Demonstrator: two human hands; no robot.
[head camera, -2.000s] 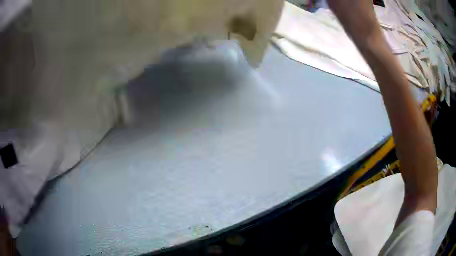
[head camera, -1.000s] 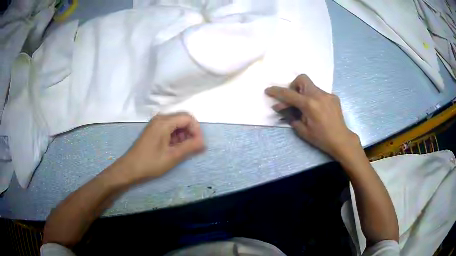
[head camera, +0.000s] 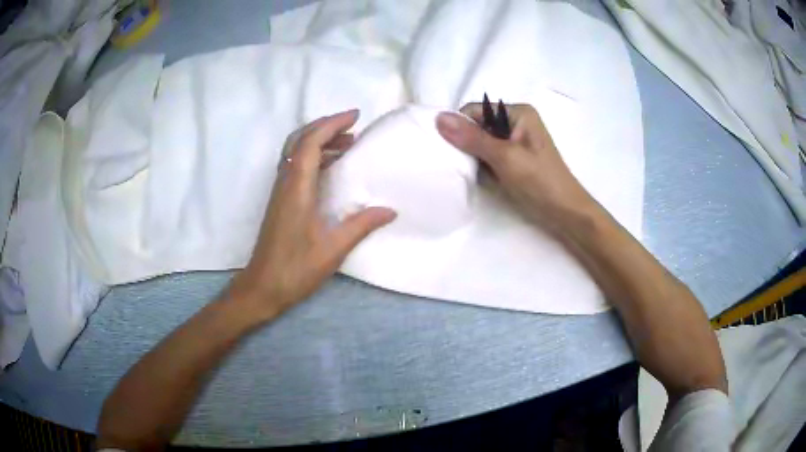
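A white garment (head camera: 212, 159) lies spread across the table, its curved hem towards me. A rounded end of a white sleeve (head camera: 411, 181) lies on it between my hands. My left hand (head camera: 309, 203) is at the sleeve's left side, thumb and fingers spread around it; firm contact is unclear. My right hand (head camera: 521, 159) holds dark thread snips (head camera: 496, 116), their two pointed blades sticking up past the fingers. Its thumb is at the sleeve's upper right edge. The snips' handle is hidden in the palm.
The pale blue-grey table (head camera: 353, 353) has a curved front edge. A yellow ring (head camera: 135, 25) lies at the upper left. Other white garments (head camera: 707, 79) lie at the upper right, with more at the far left. A yellow rail (head camera: 764, 298) and white cloth (head camera: 769, 371) are at the lower right.
The garment, lifted and blurred two seconds ago, now lies flat. Since one second ago, both hands have moved up to the sleeve, my left hand has opened, and the snips' blades have become clearly visible.
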